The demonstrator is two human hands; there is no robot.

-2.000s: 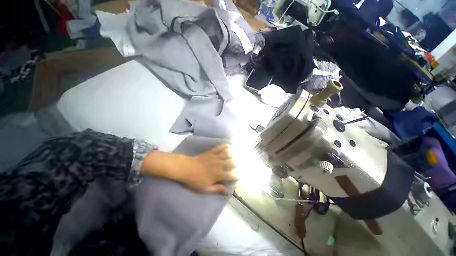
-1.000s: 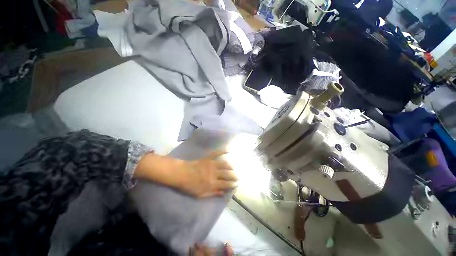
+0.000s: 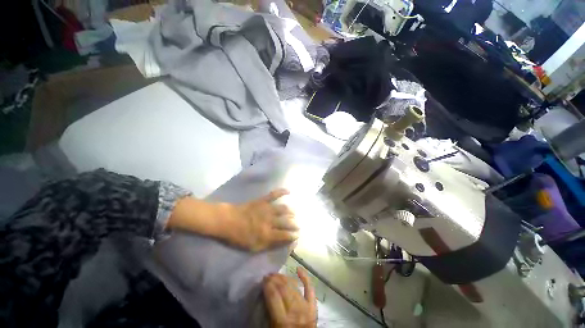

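A grey garment panel [image 3: 211, 272] lies on the white table from the lap up to the needle area, which is lost in bright glare. My left hand [image 3: 260, 221] lies flat on the panel just left of the glare, fingers somewhat spread. My right hand [image 3: 292, 301] is at the bottom edge of the picture, partly cut off, at the panel's right edge; whether it grips the cloth I cannot tell. The cream-white sewing machine [image 3: 410, 205] stands right of the panel.
Heaped grey cloth [image 3: 218, 64] lies at the table's far end. Behind it are a black cloth pile [image 3: 356, 73] and a tied ribbed bundle [image 3: 404, 96]. A reddish tool [image 3: 379, 282] lies by the machine base. A brown box [image 3: 48, 106] stands at left.
My right hand has come in from the bottom edge and moved up beside the panel. The panel's upper part has shifted toward the far end. My left hand stays on the cloth.
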